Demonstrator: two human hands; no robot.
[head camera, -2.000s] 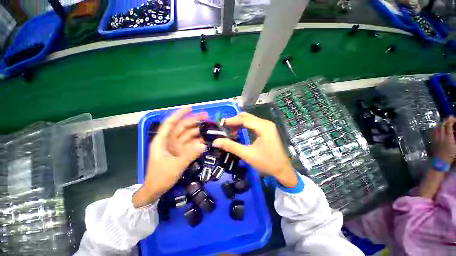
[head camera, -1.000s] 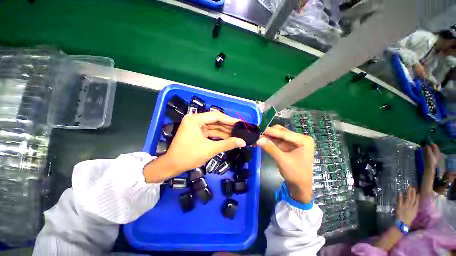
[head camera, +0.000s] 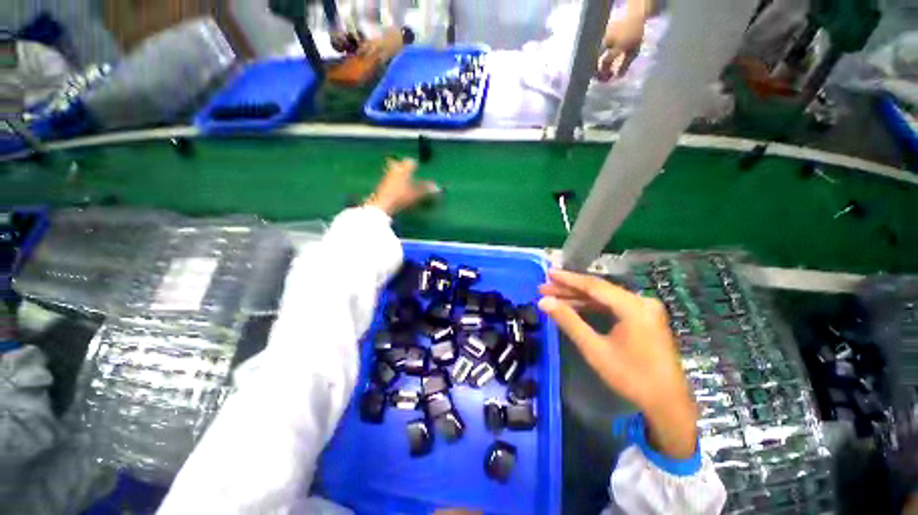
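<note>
My left hand (head camera: 399, 189) is small and blurred, stretched out over the green conveyor belt (head camera: 292, 179). A small dark and pale thing shows at its fingertips; whether it is held I cannot tell. My right hand (head camera: 629, 347) is above the right rim of the blue tray (head camera: 458, 488), thumb and fingertips close together. A faint reddish spot shows at its tips, but I cannot make out a held part. Many loose black housings (head camera: 440, 351), some with silvery bands, lie in the tray.
A blister tray of circuit boards (head camera: 740, 352) is at right, with black parts (head camera: 851, 372) beyond it. Clear blister trays (head camera: 161, 372) are at left. A grey post (head camera: 654, 126) rises ahead. A part with a metal shaft (head camera: 565, 209) lies on the belt. Other people's hands show across it.
My hands have parted. My left hand has moved forward from above the tray to over the belt. The black housing seen between my hands no longer shows there. The view has shifted.
</note>
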